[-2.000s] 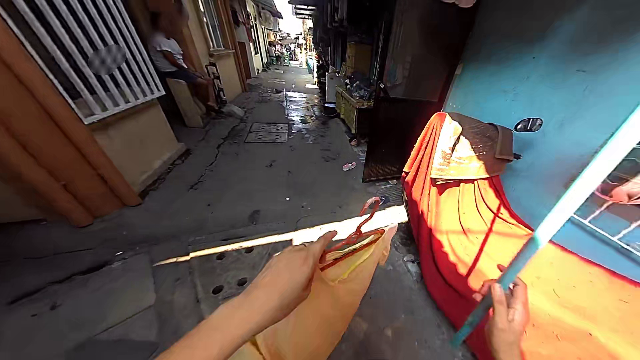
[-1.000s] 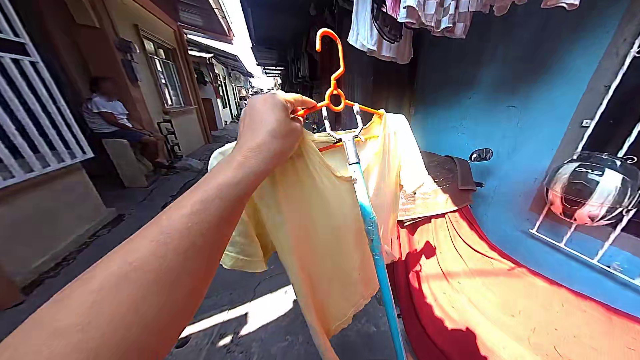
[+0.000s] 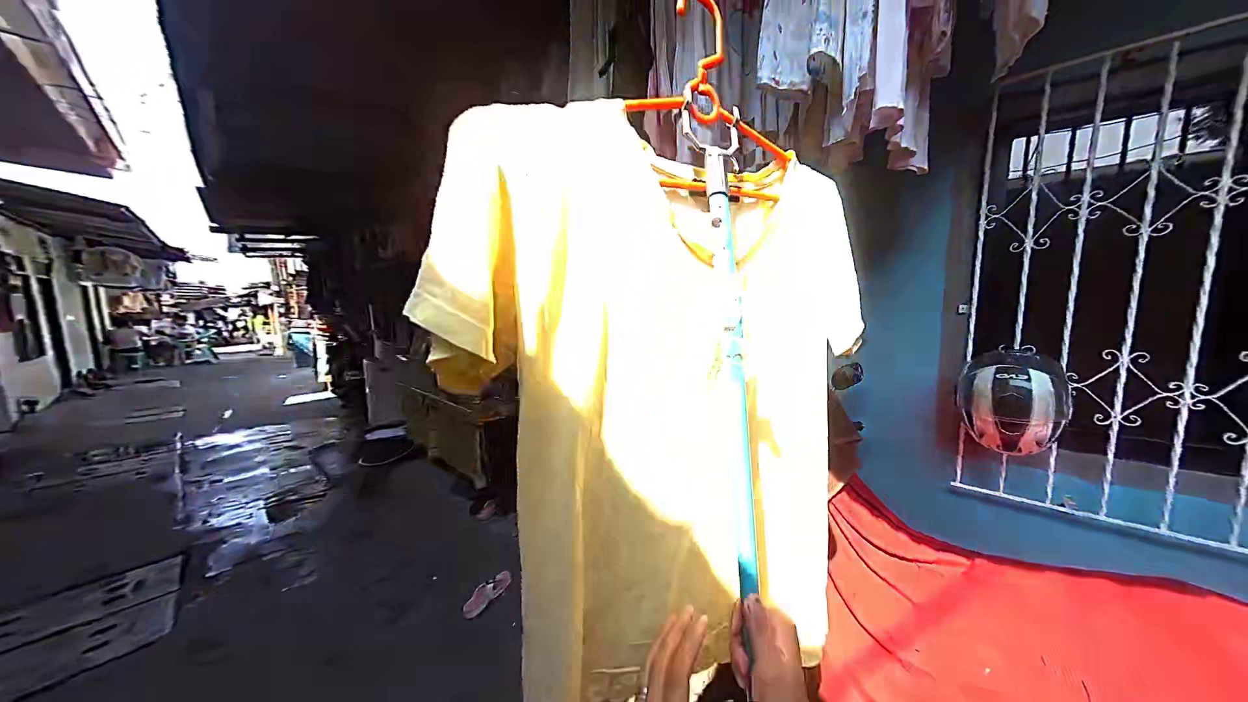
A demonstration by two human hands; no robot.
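Observation:
A pale yellow short-sleeved shirt (image 3: 624,370) hangs on an orange plastic hanger (image 3: 704,93) in the middle of the view. The metal fork (image 3: 717,156) at the top of a light-blue pole (image 3: 743,468) bears the hanger just under its hook. My right hand (image 3: 768,648) is closed around the lower part of the pole, in front of the shirt. Just left of it, my left hand (image 3: 678,651) is raised against the shirt's lower part with its fingers extended; whether it touches the pole is not visible.
Clothes (image 3: 848,68) hang above at the back right. A helmet (image 3: 1014,400) hangs on a white window grille (image 3: 1136,292). A red cover (image 3: 975,614) spreads at the lower right. A slipper (image 3: 486,595) lies on the wet alley pavement at left, near a dark cabinet (image 3: 444,429).
The shirt on its hanger has risen on the pole's fork. My left hand has let go of the hanger and come down beside my right hand near the shirt's bottom.

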